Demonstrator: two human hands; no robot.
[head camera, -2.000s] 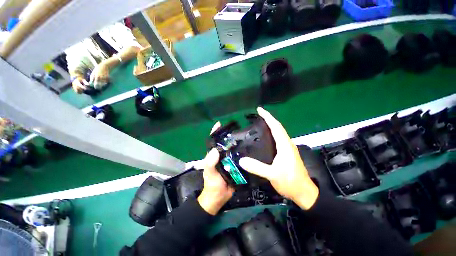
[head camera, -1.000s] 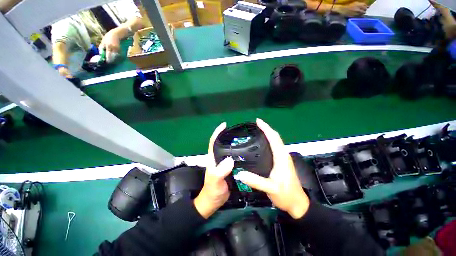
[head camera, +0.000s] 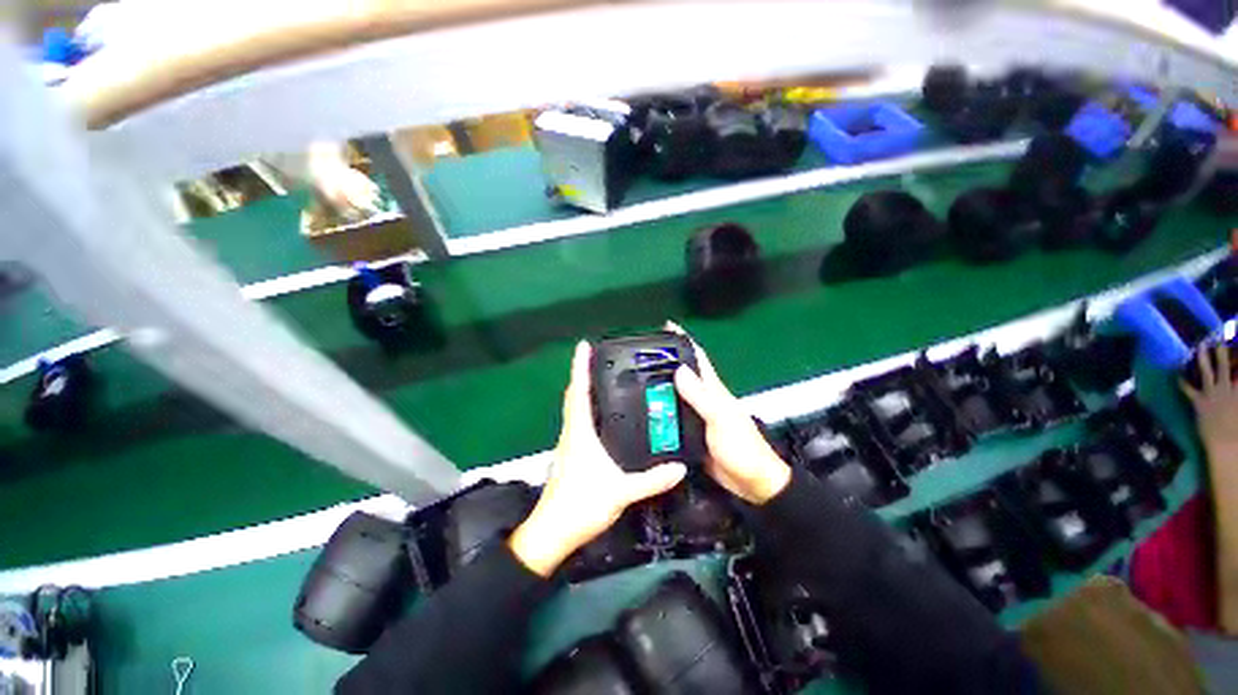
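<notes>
A black rounded housing unit is held up between both hands over the near edge of the conveyor. A green circuit board strip shows on the side facing me, below a small opening. My left hand grips the unit's left side and bottom, its thumb under the board. My right hand holds the right side, its thumb beside the opening. The far side of the unit is hidden.
Domed shells and open rear housings stand in rows on the near bench. Units sit on the green conveyor. A grey post slants at left. A person's hand is at right by a blue bin.
The unit has turned in my hands, so the board now faces me squarely. The view has shifted, and another person's arm and a blue bin have appeared at right.
</notes>
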